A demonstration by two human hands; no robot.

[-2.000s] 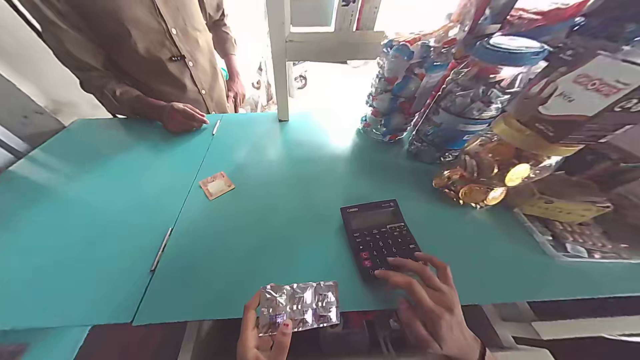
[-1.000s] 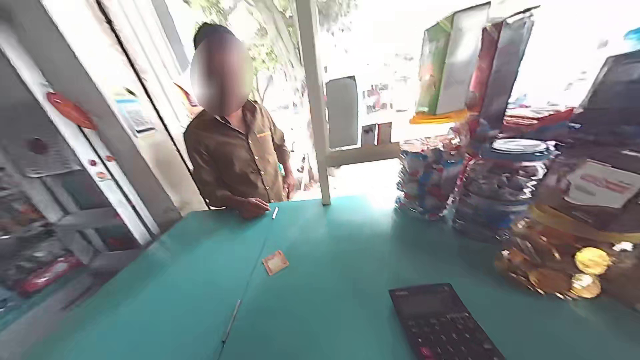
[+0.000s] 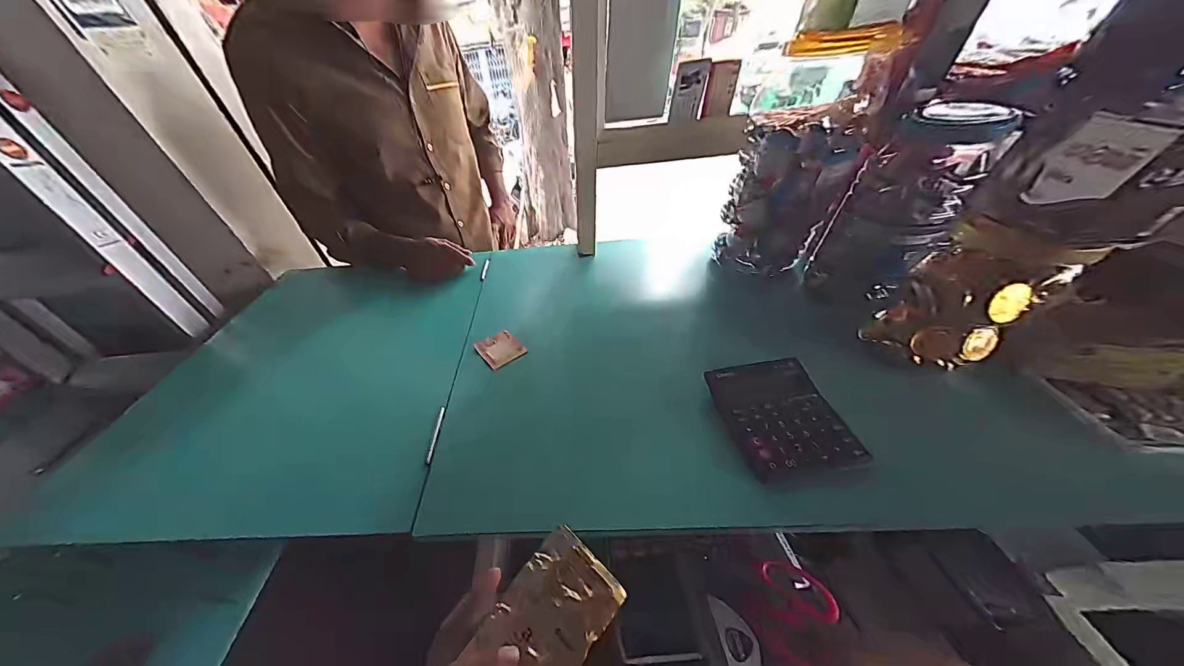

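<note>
My left hand (image 3: 476, 629) is at the bottom of the view, below the counter's near edge, its fingers around a shiny foil blister pack (image 3: 560, 601) that looks golden here. My right hand does not show clearly; only a dim blur lies low at the bottom right of centre. On the green counter (image 3: 592, 462) a black desk calculator (image 3: 786, 419) lies at a slant, with no hand on it. A folded banknote (image 3: 500, 350) rests near the counter's seam, left of the calculator.
Across the counter stands a person in a brown shirt (image 3: 370, 139), one hand (image 3: 439, 259) on its far edge. Plastic jars (image 3: 925, 185) and a bag of gold-wrapped sweets (image 3: 953, 314) crowd the right side. Metal hinges (image 3: 435, 435) lie along the seam. Dark shelf space lies below.
My right hand has left the calculator. My left hand, in view two seconds ago with the foil pack, went out of view and is back with the pack tilted. The view swung up and partly back.
</note>
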